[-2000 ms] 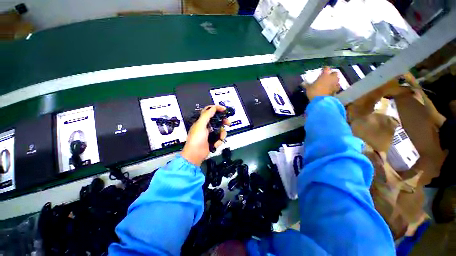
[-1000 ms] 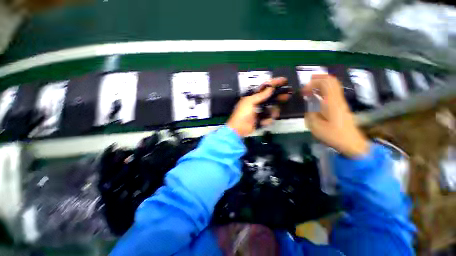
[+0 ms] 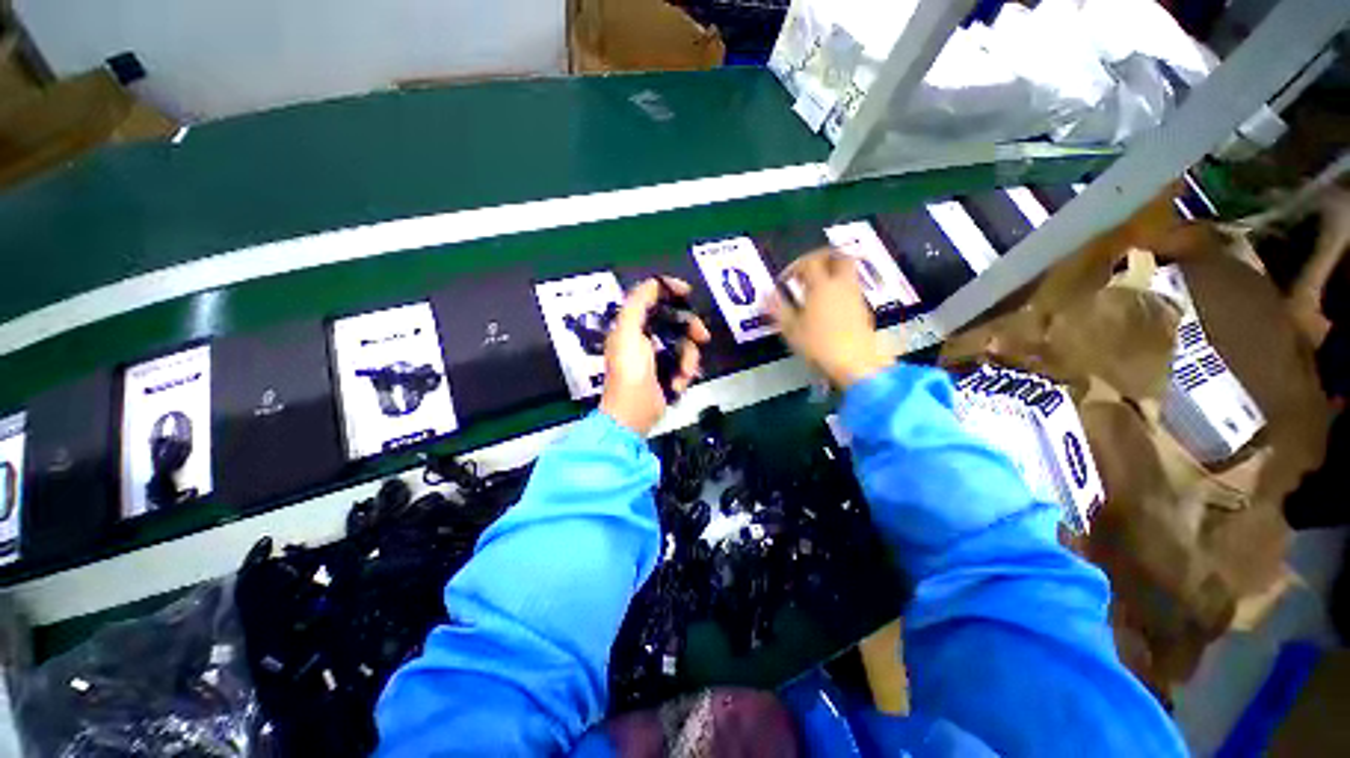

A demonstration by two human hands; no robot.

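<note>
Black boxes (image 3: 493, 333) lie in a row on the green belt, with white leaflets (image 3: 736, 284) in alternate panels. Small black cable bundles (image 3: 397, 388) lie on some leaflets at the left. My left hand (image 3: 652, 356) holds black coiled cables over the belt's near edge, beside a leaflet with a dark bundle on it. My right hand (image 3: 837, 319) is over the belt, fingers bent, beside another leaflet that it partly covers; whether it holds anything is unclear. A heap of black cables (image 3: 755, 555) lies below the near rail. A fanned leaflet stack (image 3: 1073, 444) shows beyond my right sleeve.
A clear plastic bag (image 3: 141, 681) lies at lower left. Brown paper (image 3: 1147, 504) with more leaflet stock (image 3: 1214, 393) is at right. A pale metal post (image 3: 1125, 170) slants across the upper right. White plastic bags (image 3: 1036, 74) are piled behind the belt.
The view has shifted and sharpened. My right hand has come from the far right boxes towards my left hand, which still holds cables. The fanned leaflets at right are more exposed.
</note>
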